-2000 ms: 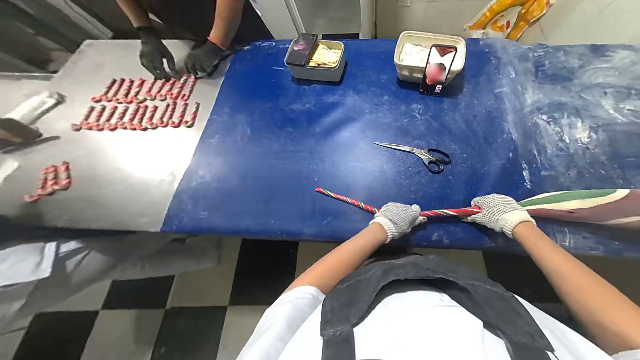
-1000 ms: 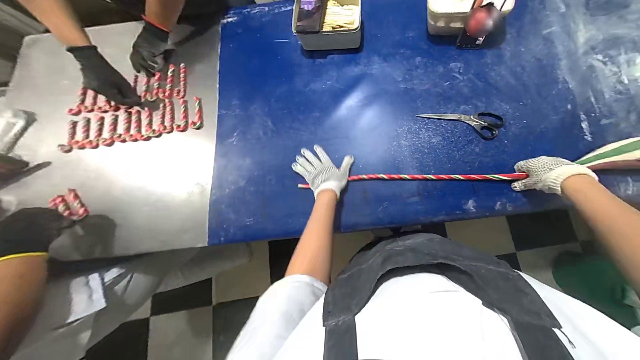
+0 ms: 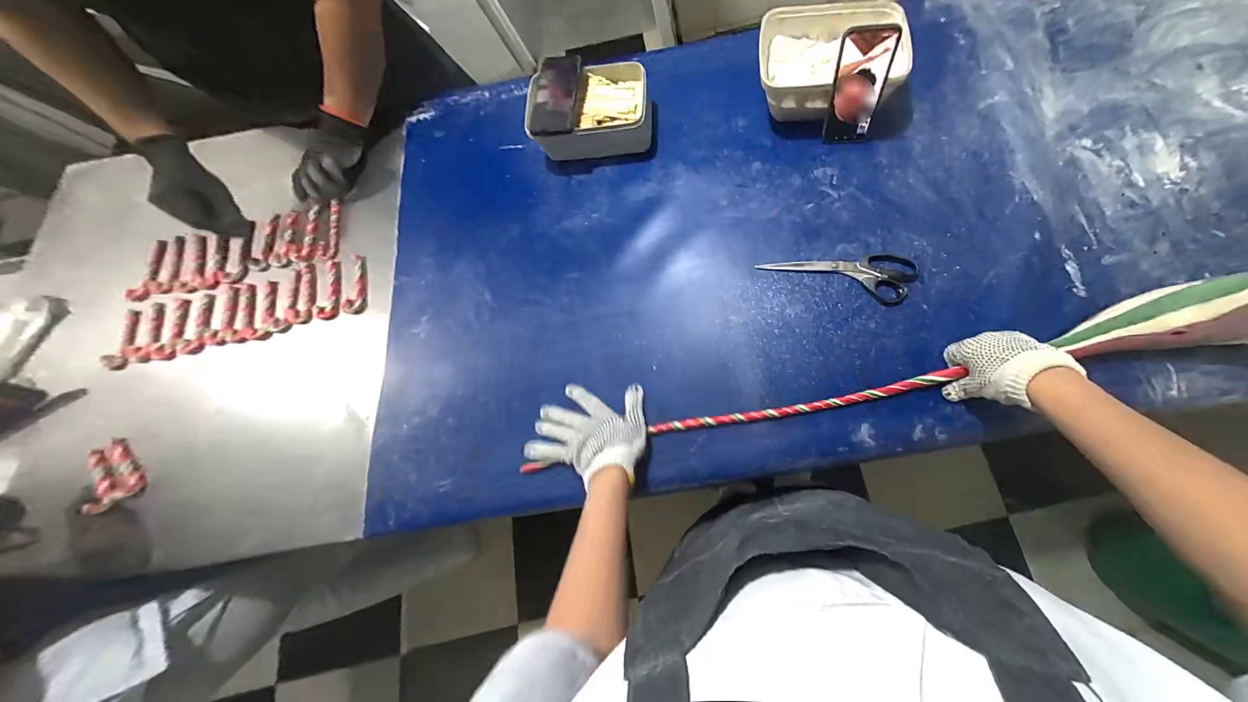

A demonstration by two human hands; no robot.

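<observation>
A twisted red, white and green candy rope (image 3: 799,408) runs along the near edge of the blue table. My left hand (image 3: 591,434), in a white dotted knit glove, lies flat over the rope near its thin end, fingers spread; the tip shows just left of the palm. My right hand (image 3: 1004,368), gloved alike, is closed around the rope where it thickens. To the right of it the rope widens into a thick striped candy mass (image 3: 1170,317), cut off by the view's edge. Black-handled scissors (image 3: 858,272) lie beyond the rope, blades pointing left.
On the metal surface (image 3: 244,409) at left, a co-worker's black-gloved hands touch rows of small candy canes (image 3: 229,312); another small group (image 3: 115,475) lies nearer. Two tubs, one with sticks (image 3: 595,136) and one with white powder (image 3: 792,97), stand at the far edge, each with a phone.
My left hand has gone from gripping the rope to lying spread on it, farther from my right hand. A longer thin stretch of rope now lies between the hands than two seconds ago.
</observation>
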